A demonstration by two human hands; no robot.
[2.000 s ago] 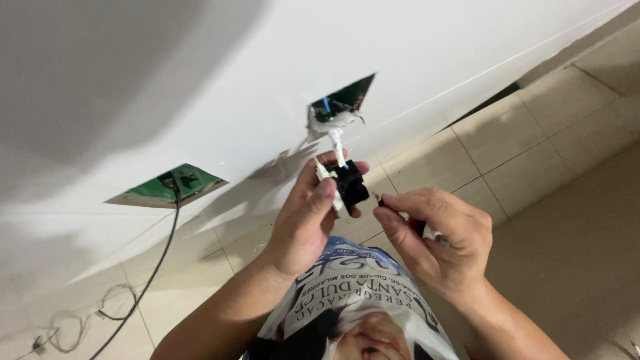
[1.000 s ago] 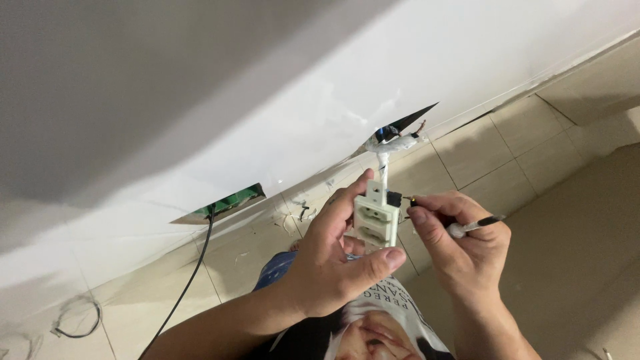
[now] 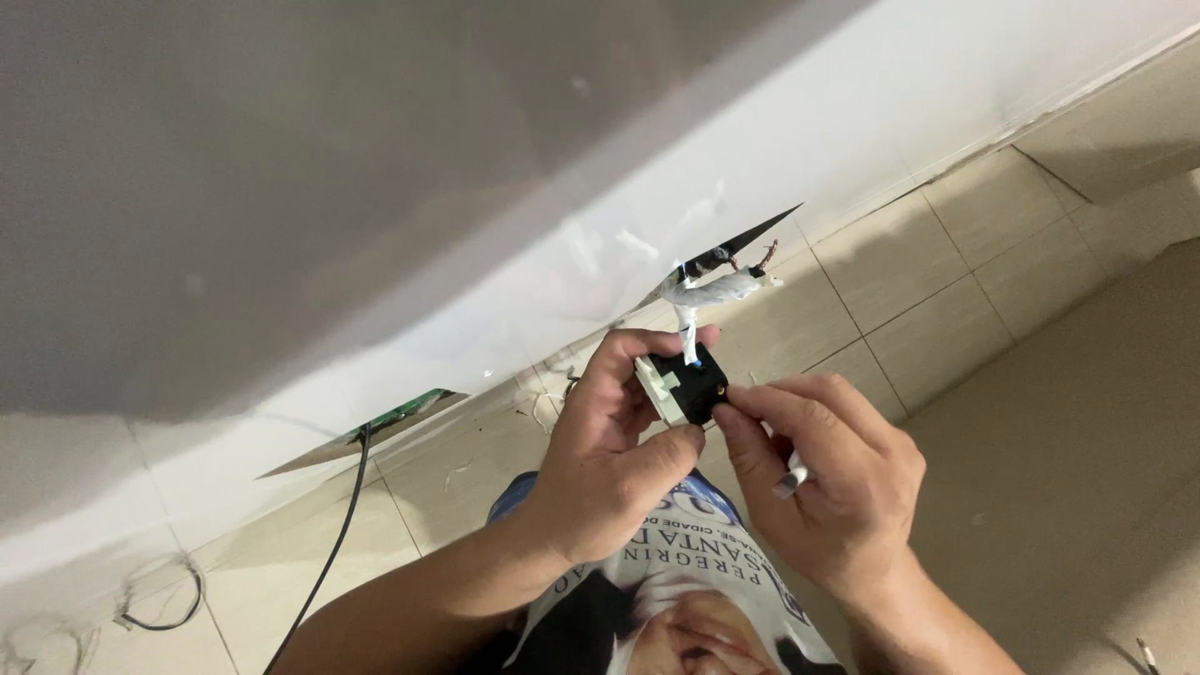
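My left hand [image 3: 623, 450] grips an electrical socket module [image 3: 689, 384], with a black body and a pale front frame, turned so its black side shows. White-taped wires [image 3: 687, 328] with a bit of blue run from the wall opening into the module. My right hand [image 3: 825, 469] is at the module's right side, thumb and forefinger pinched close to a small brass-coloured terminal; what the fingertips hold is hidden. A white, dark-tipped thing [image 3: 795, 476] sticks out between the curled fingers of that hand, its kind unclear.
Beyond the module, a wall opening [image 3: 741, 242] has taped wires with bare copper strands [image 3: 769, 255]. A second opening [image 3: 408, 412] at left shows a green box, from which a black cable [image 3: 342, 534] hangs. A dark wire loop [image 3: 192, 600] lies on the tiled floor [image 3: 937, 272].
My left hand has turned the module from showing its socket face to showing its black side. The right hand's fingertips remain near the module's side. The view has shifted.
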